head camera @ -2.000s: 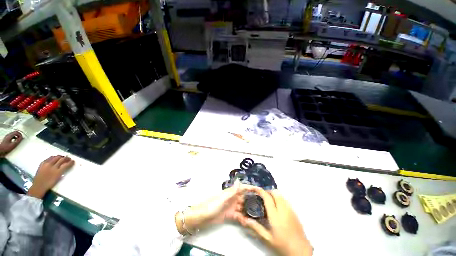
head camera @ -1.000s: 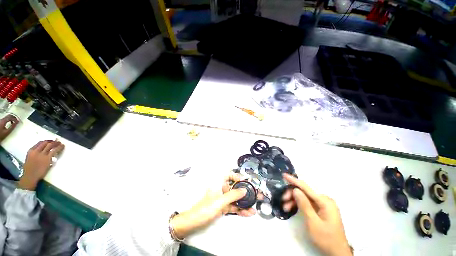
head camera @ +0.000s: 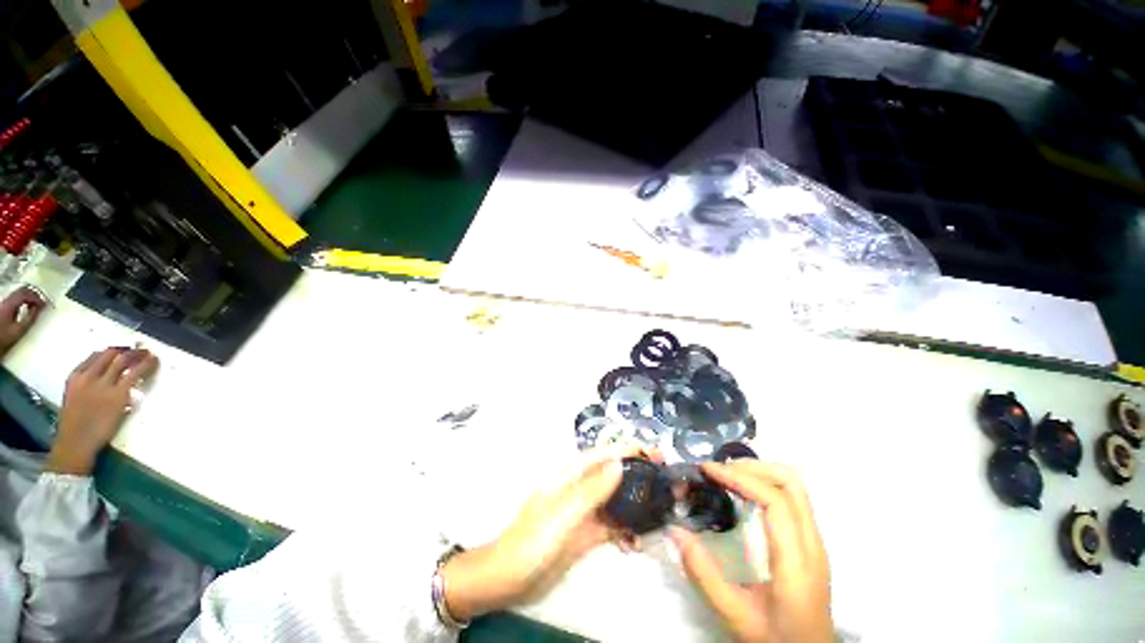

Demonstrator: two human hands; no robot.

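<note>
My left hand (head camera: 553,534) grips a round black unit (head camera: 639,495) just in front of the ring pile. My right hand (head camera: 766,553) pinches a dark ring (head camera: 706,501) by its edge, close beside the unit's right side; whether they touch is unclear. The ring is blurred. The pile of black rings (head camera: 678,402) lies on the white bench just beyond both hands. My fingers partly hide the unit and the near edge of the pile.
Several round units (head camera: 1015,475) lie at the right. A clear plastic bag (head camera: 804,239) with rings and an orange tool (head camera: 624,256) lie on the white board (head camera: 527,251). A small dark scrap (head camera: 458,415) lies left. A neighbour's hands (head camera: 101,396) rest near a black fixture (head camera: 188,289).
Since a second ago my right hand has brought a ring from the pile's right side to the unit in my left hand. The unit has moved slightly right. Earlier, both hands were together around the unit.
</note>
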